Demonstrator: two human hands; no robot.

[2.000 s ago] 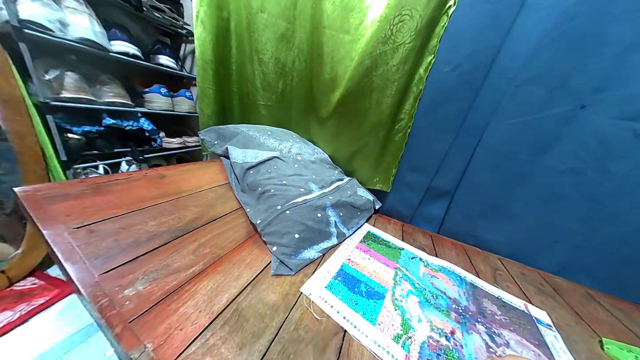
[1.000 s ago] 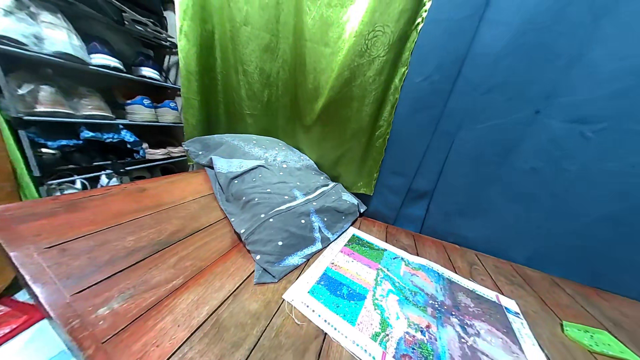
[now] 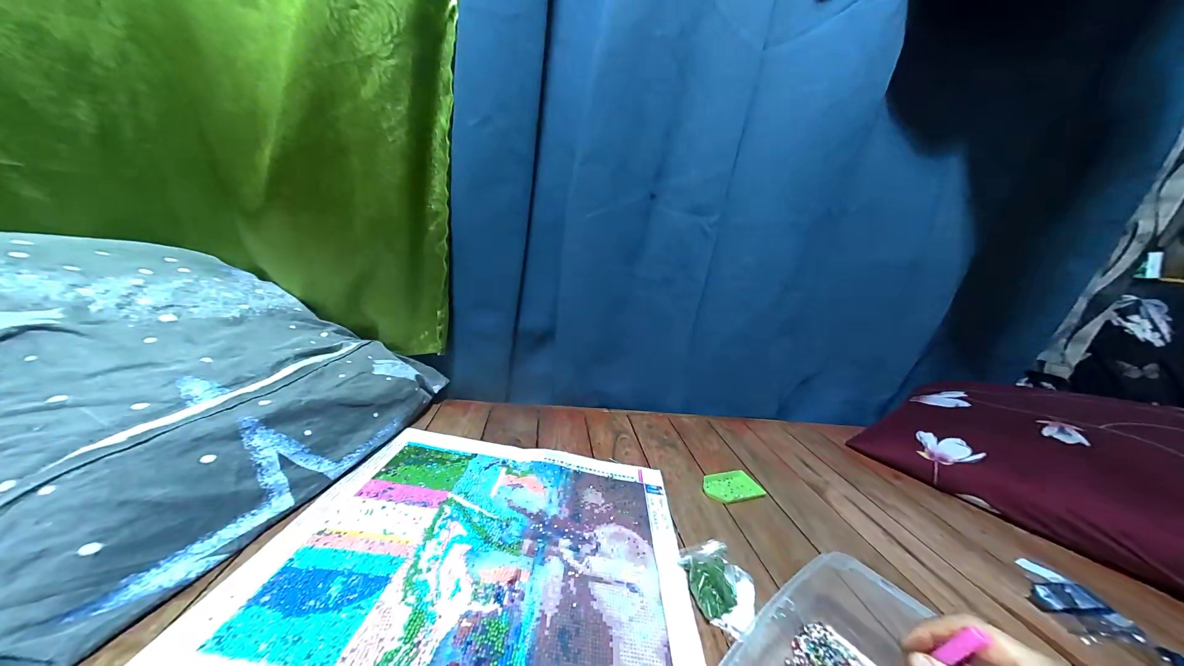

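At the bottom right, my right hand (image 3: 962, 640) has its fingers closed on a small pink object (image 3: 962, 646), at the right edge of a clear plastic container (image 3: 874, 585) with small multicoloured beads (image 3: 819, 646) inside. My left hand is out of the picture. A diamond painting canvas (image 3: 518, 546), partly covered in coloured drills, lies flat on the wooden boards. Between it and the container sits a clear plastic bag with green contents (image 3: 712, 585). A green plastic tray (image 3: 733, 487) lies beyond the bag.
A grey patterned pillow (image 3: 185, 416) lies at left and a maroon floral pillow (image 3: 1036, 462) at right, both on the wooden plank surface (image 3: 795, 462). Small dark plastic packets (image 3: 1078, 599) lie at the right. Green (image 3: 231, 148) and blue (image 3: 666, 203) curtains hang behind.
The view has swung to the right, so the shoe rack is gone. My right hand with the pink object, the clear container, the bag and the maroon pillow now show.
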